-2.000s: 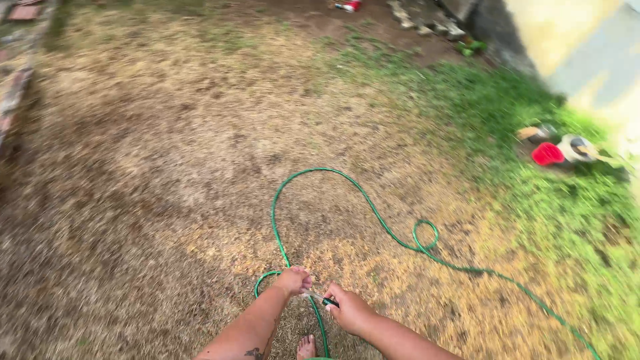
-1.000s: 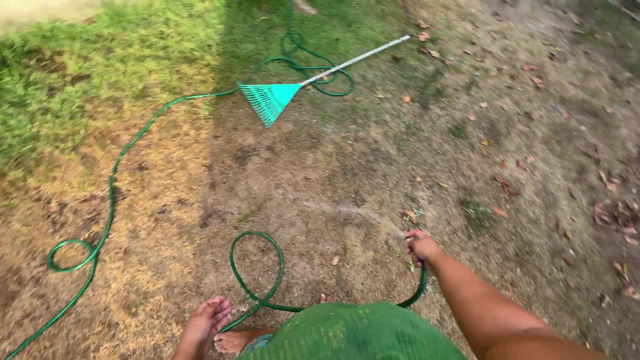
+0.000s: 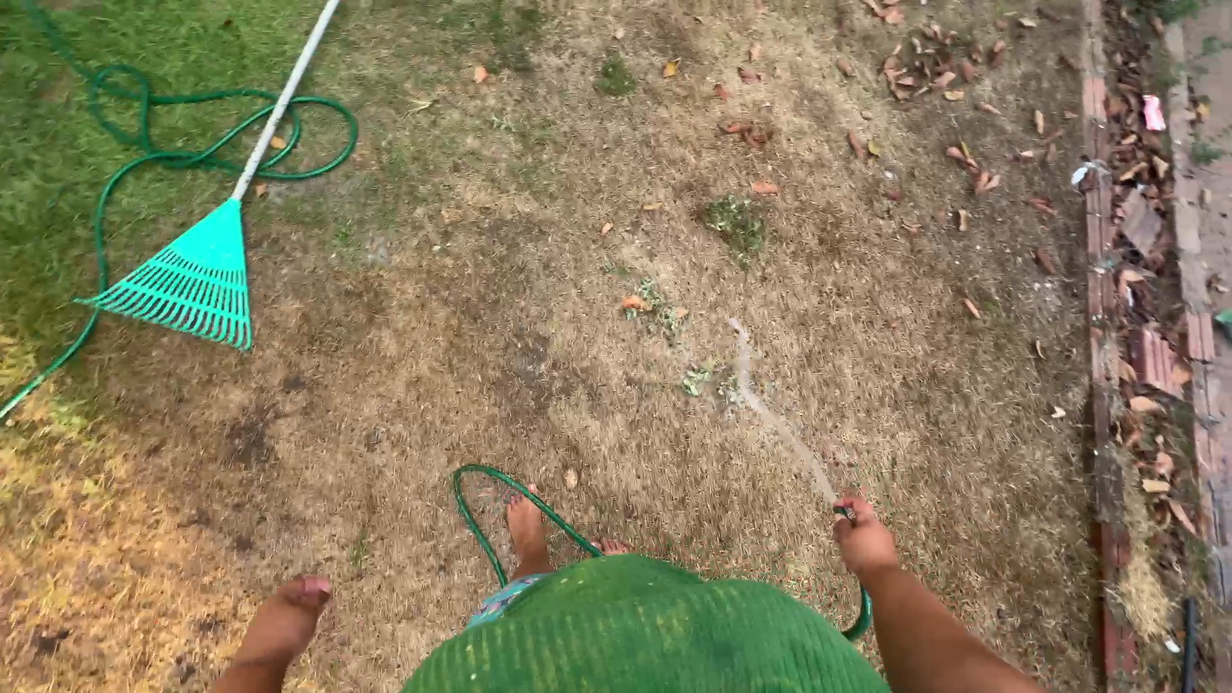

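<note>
My right hand (image 3: pixel 864 537) is closed around the end of a green garden hose (image 3: pixel 859 616), and a stream of water (image 3: pixel 784 433) runs from it onto the dry grass. Part of the hose loops beside my bare foot (image 3: pixel 526 529); my shirt hides the stretch between. On the left, my left hand (image 3: pixel 289 616) hangs over the grass with its fingers loosely curled, touching nothing that shows. A turquoise leaf rake (image 3: pixel 197 274) with a pale handle lies at the upper left, across more of the hose.
Coils of hose (image 3: pixel 327 173) lie on the green grass at the upper left. A brick edging (image 3: pixel 1097 289) runs down the right side, with dry leaves (image 3: pixel 1145 404) beyond it. More fallen leaves (image 3: pixel 938 72) are scattered at the upper right.
The view has swung far round. Two seconds ago both my hands were close together at the hose end; now they are apart, with the hose in my right hand and water flowing from it.
</note>
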